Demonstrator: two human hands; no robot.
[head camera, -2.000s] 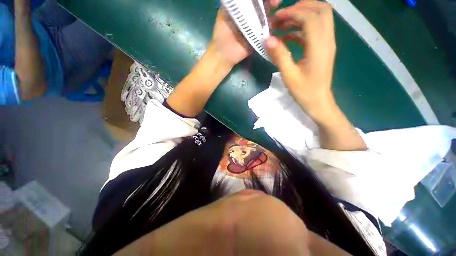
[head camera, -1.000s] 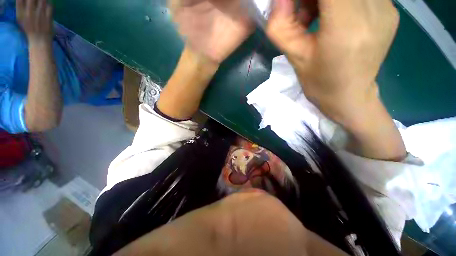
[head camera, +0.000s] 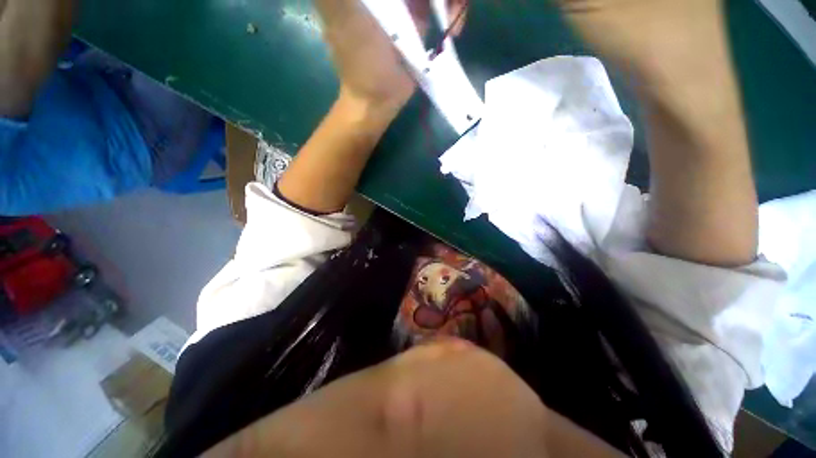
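My left hand (head camera: 380, 54) is at the top edge, partly cut off, and holds a white housing half (head camera: 445, 85). The shell slants down to the right, with its narrow end near the white cloth and its upper part cut off by the frame. Thin dark red lead wires (head camera: 446, 36) show at the shell, by my left fingertips. My right forearm reaches up at the right; the hand is beyond the top edge, with only the blurred wrist part showing. The crumpled white cloth (head camera: 559, 134) lies on the table edge between my arms.
The dark-green table (head camera: 242, 67) has a pale strip at the top right. A brown carton (head camera: 240, 170) with white housings (head camera: 271, 165) stands below its edge at left. Another person in blue (head camera: 80, 152) is at the far left. A red object (head camera: 36, 268) and boxes (head camera: 139, 380) lie lower left.
My right hand has moved up and away from the shell, out of the picture. The shell now shows slanting down from my left hand. More of the white cloth is visible.
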